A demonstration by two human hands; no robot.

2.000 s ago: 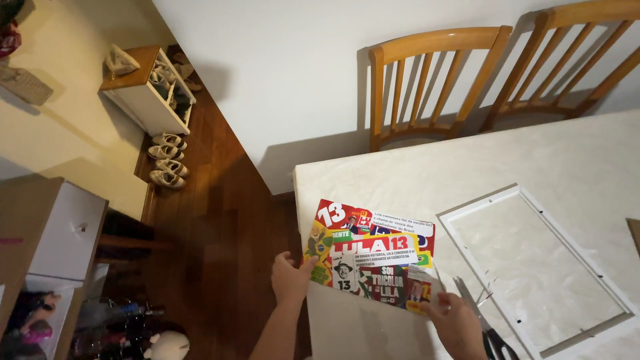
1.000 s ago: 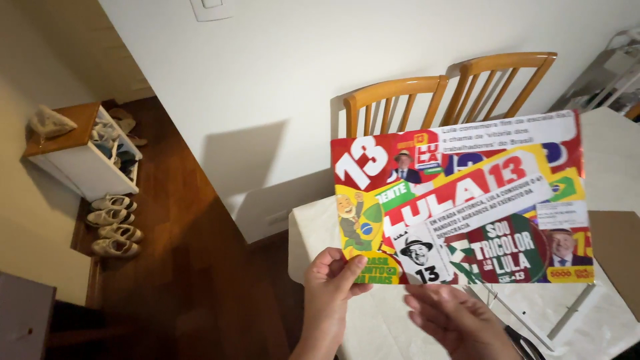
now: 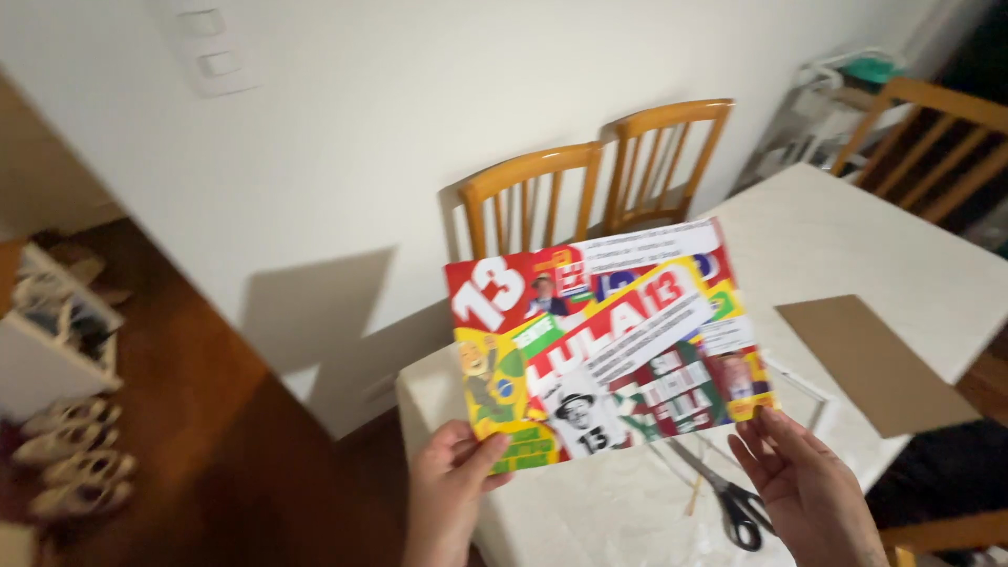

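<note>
A rectangular sheet covered in a collage of printed cuttings [image 3: 614, 346], mostly red, yellow and white with writing and small pictures, is held up over the table, tilted. My left hand [image 3: 461, 465] pinches its lower left corner between thumb and fingers. At the lower right corner, my right hand [image 3: 795, 465] touches the edge with its fingertips; whether it grips there is unclear. Black-handled scissors [image 3: 736, 500] lie on the table, partly behind my right hand. A white frame [image 3: 799, 386] on the table is mostly hidden by the sheet.
A brown board [image 3: 874, 362] lies on the white-covered table [image 3: 827, 228]. Wooden chairs [image 3: 551, 169] stand by the wall, with another chair [image 3: 937, 142] at the far right. Several shoes [image 3: 75, 457] are on the floor near a white shoe cabinet [image 3: 55, 362].
The collage sheet was low over the table's near left corner two seconds ago and has been raised. My right hand has moved from below the sheet's middle to its lower right corner. The view has shifted.
</note>
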